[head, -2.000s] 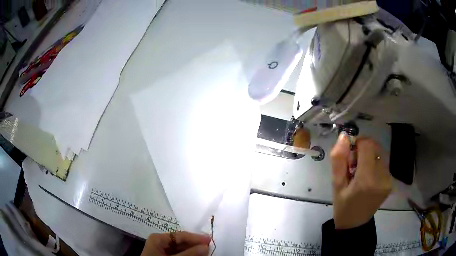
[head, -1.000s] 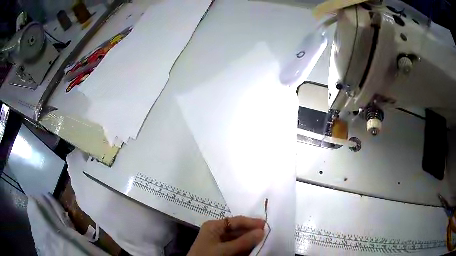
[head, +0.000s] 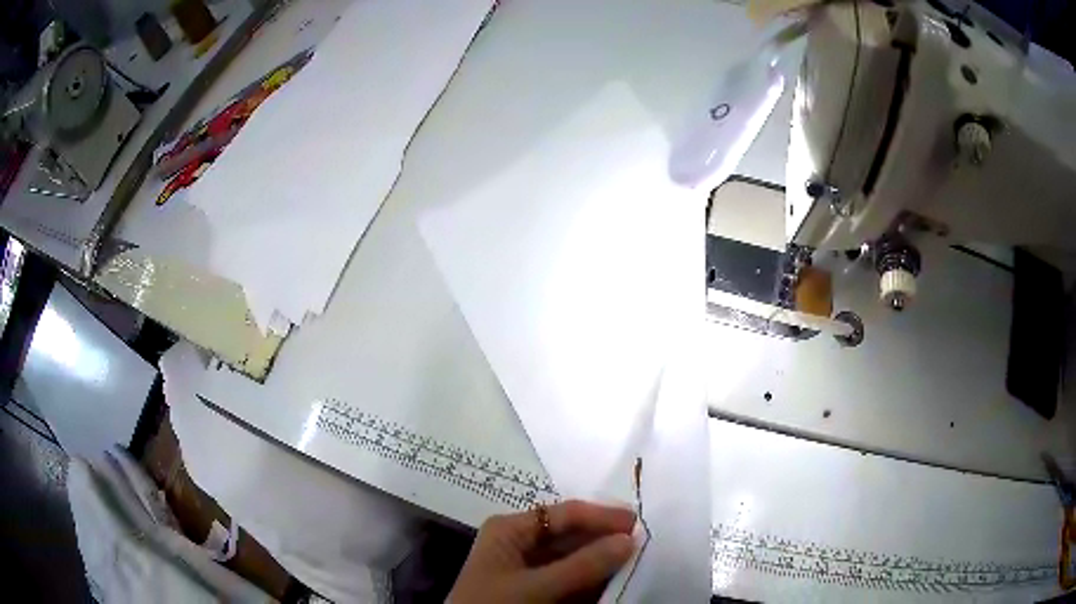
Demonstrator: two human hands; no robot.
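A white fabric piece [head: 555, 271] lies flat on the machine table, washed out by the lamp. My left hand [head: 549, 552] is at the bottom centre, its thumb and fingertips pinched on the near part of the fabric. A thin dark thread end [head: 638, 478] shows at the fingertips on the white cloth. My right hand is not in view. The sewing machine [head: 861, 130] stands at the right, with its presser foot [head: 796, 277] to the right of the fabric.
A clip-on lamp [head: 722, 124] hangs beside the machine head. A stacked white sheet [head: 319, 165] partly covers a printed picture [head: 230, 124] at left. A black pad [head: 1036, 336] lies on the machine bed. Orange-handled scissors [head: 1068, 531] are cut off at the right edge.
My right hand has left the tension dial and the picture. The view has swung left, so the machine and fabric sit further right. My left hand still pinches the fabric.
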